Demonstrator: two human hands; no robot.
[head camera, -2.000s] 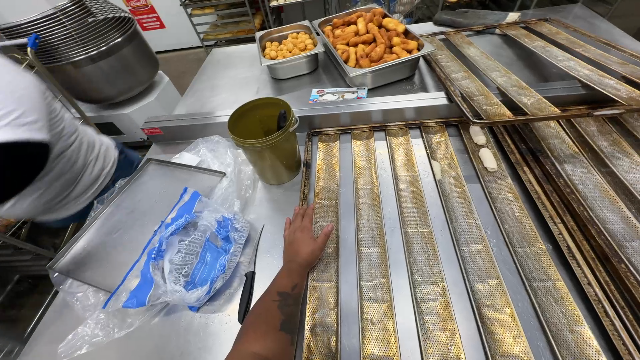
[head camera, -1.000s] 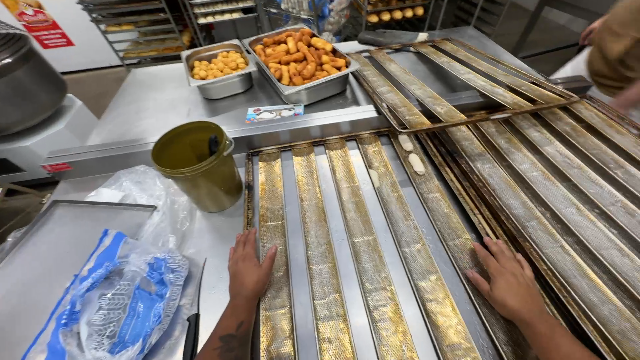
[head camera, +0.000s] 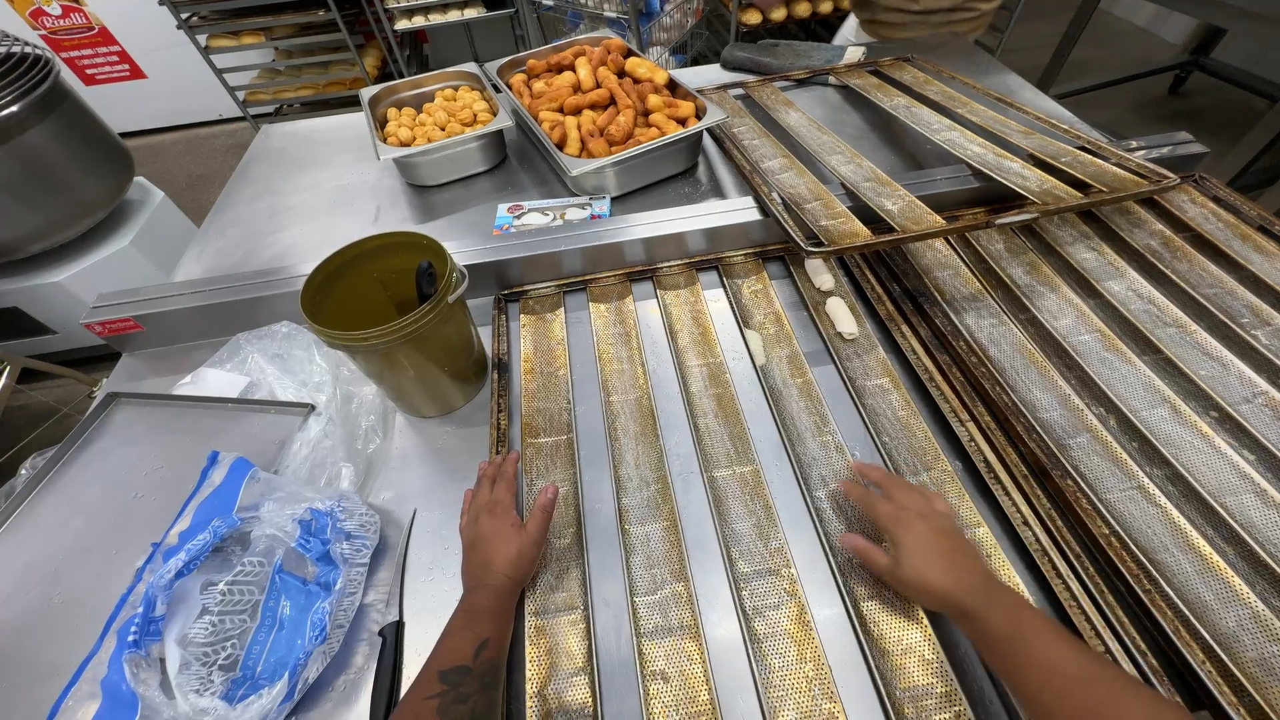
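Note:
My left hand (head camera: 506, 528) lies with spread fingers on the left rim of a perforated baguette tray (head camera: 628, 480), holding nothing. My right hand (head camera: 915, 540), slightly blurred and with fingers apart, is over the tray's right-hand channels; whether it touches them I cannot tell. Two small raw dough pieces (head camera: 840, 318) sit at the far end of the rightmost channel, and a dough scrap (head camera: 754, 347) lies on the channel beside it. Left of the tray are an olive plastic bucket (head camera: 430, 350) with a black handle inside and a black-handled knife (head camera: 388, 655).
Further baguette trays (head camera: 1130, 330) are stacked at the right, one (head camera: 870, 243) overlapping at the back. Steel pans of fried dough fingers (head camera: 640, 175) and small round pastries (head camera: 445, 160) stand behind. A blue-and-clear plastic bag (head camera: 235, 600) overlaps a flat metal tray (head camera: 250, 405) at the left. A mixer bowl (head camera: 60, 160) is far left.
My right hand, absent two seconds ago, came into view and has shifted left over the tray. My left hand stays at the left rim. The person at the left has gone from view.

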